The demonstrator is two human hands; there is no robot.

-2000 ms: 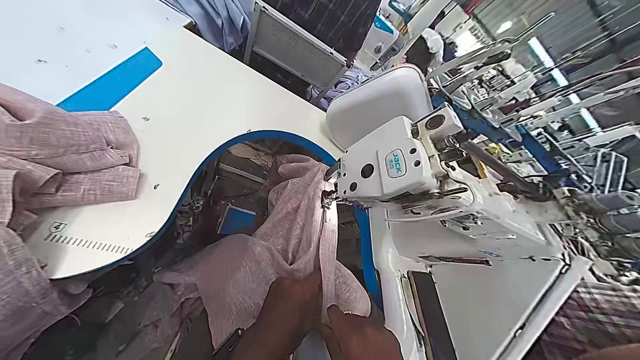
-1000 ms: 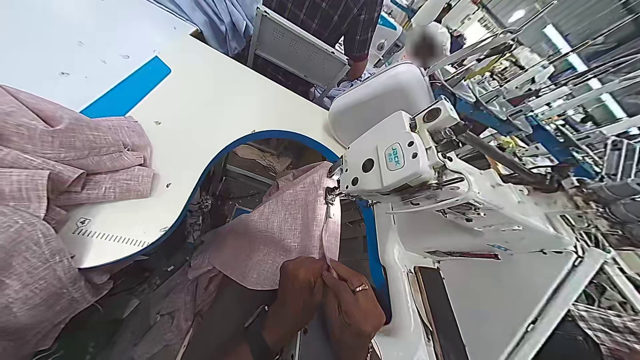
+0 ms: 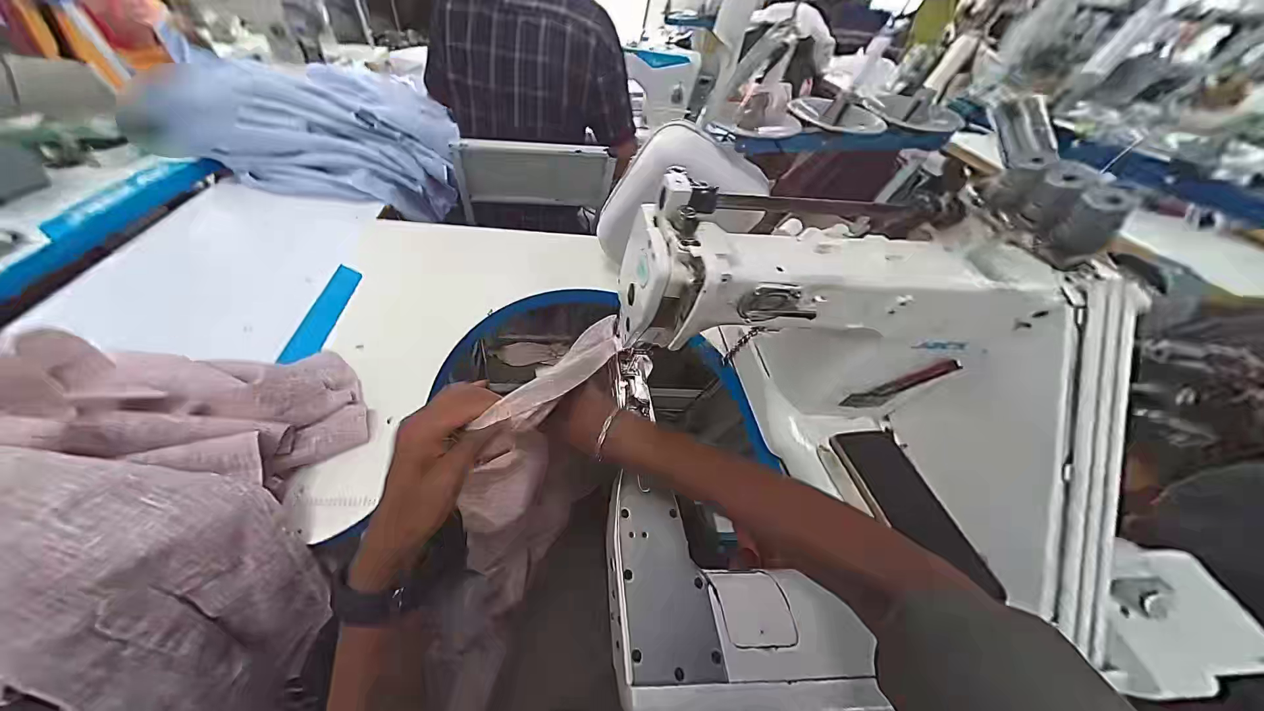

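A white Jack sewing machine (image 3: 839, 281) stands at the right, its needle and presser foot area (image 3: 634, 380) above a narrow metal bed arm (image 3: 652, 553). Pinkish woven fabric (image 3: 509, 484) hangs left of the needle, with a strip of it reaching up to the machine head. My left hand (image 3: 430, 464), a dark watch on its wrist, grips that strip. My right arm crosses the bed arm from the right; my right hand (image 3: 578, 420) is at the fabric just left of the needle, its fingers mostly hidden behind the cloth.
More pinkish fabric (image 3: 168, 533) lies on the white table (image 3: 405, 296) at left. Light blue garments (image 3: 326, 128) are piled behind. A person in a checked shirt (image 3: 528, 74) is beyond the table. Thread cones (image 3: 1086, 212) stand at the upper right.
My hands have parted from their place together below the needle. The left is now left of the needle; the right has reached across the bed arm. The view has turned strongly.
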